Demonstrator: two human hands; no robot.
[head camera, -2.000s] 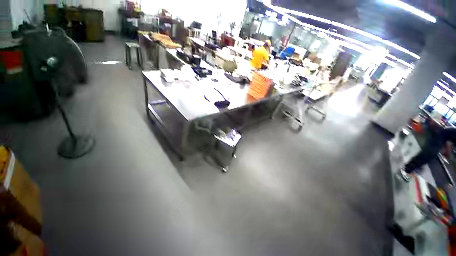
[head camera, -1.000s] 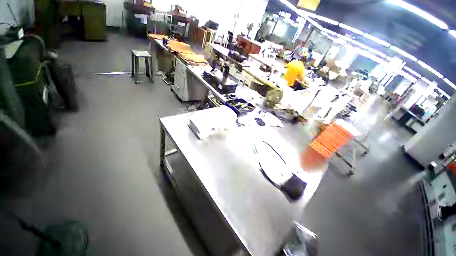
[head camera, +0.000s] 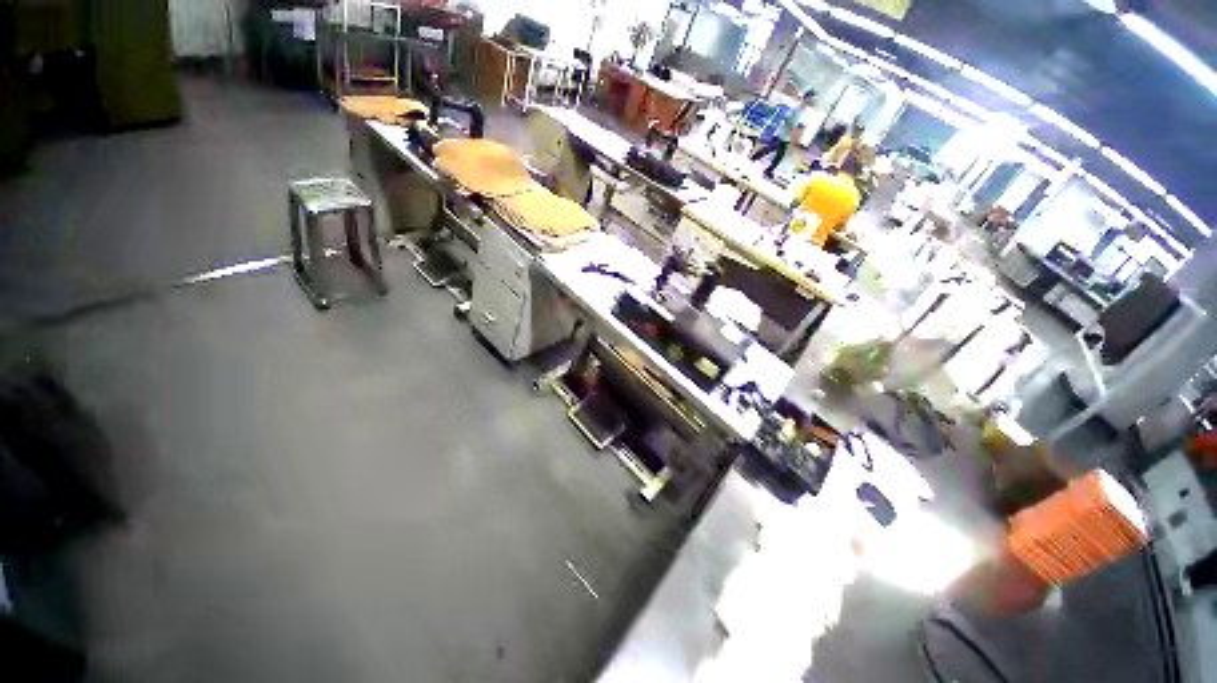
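Neither of my hands is in the picture. A grey metal-topped table (head camera: 687, 587) lies nearest at the lower right. A white stack (head camera: 785, 580) lies on it, washed out by glare and hard to make out. A dark cord or strap (head camera: 964, 643) shows at the bottom edge, right of the stack. A small dark object (head camera: 876, 503) lies on a bright white patch behind the stack.
A row of machine tables (head camera: 607, 287) with orange-tan pieces (head camera: 483, 167) runs beyond. A stool (head camera: 335, 240) stands on the floor at left. An orange ribbed stack (head camera: 1078, 524) is at right. A person in yellow (head camera: 828, 203) is farther off.
The view has moved forward along the table. The table and white stack have shifted to the lower right, the orange stack further right. The fan seen two seconds ago is gone from view.
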